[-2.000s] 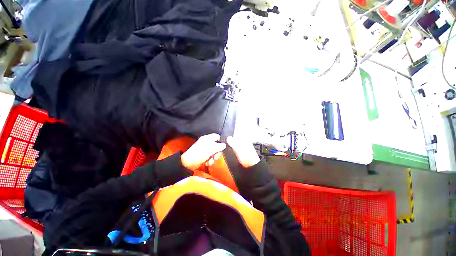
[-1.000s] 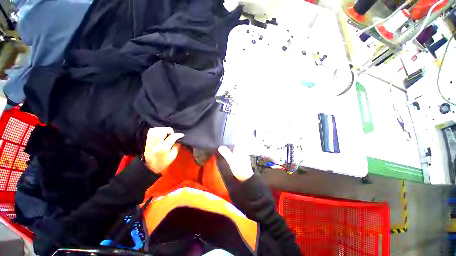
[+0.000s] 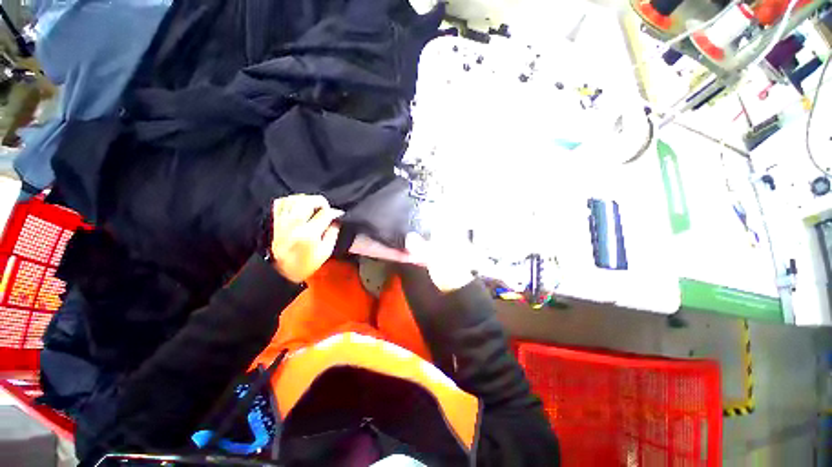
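A large dark cloth garment (image 3: 192,182) lies heaped left of the white sewing machine (image 3: 529,173). Its near right edge reaches the dark needle area (image 3: 421,182). My left hand (image 3: 304,237) grips the cloth near this edge. My right hand (image 3: 442,261) is at the other end of the edge, overexposed against the machine. A narrow pinkish-white strip (image 3: 388,251) shows along the cloth edge between my hands. The fingertips of my right hand blur into the white, but they meet the strip's end.
Red perforated baskets stand at the left (image 3: 36,274) and at the lower right (image 3: 629,401). Grey-blue cloth (image 3: 91,64) hangs at the far left. Coloured wires (image 3: 520,294) are at the machine's near edge. Thread spools (image 3: 721,36) stand at the upper right.
My hands were close together two seconds ago; my left hand then moved left onto the cloth. The edge is now lifted and turned, showing the pale strip. My right hand moved slightly right and up.
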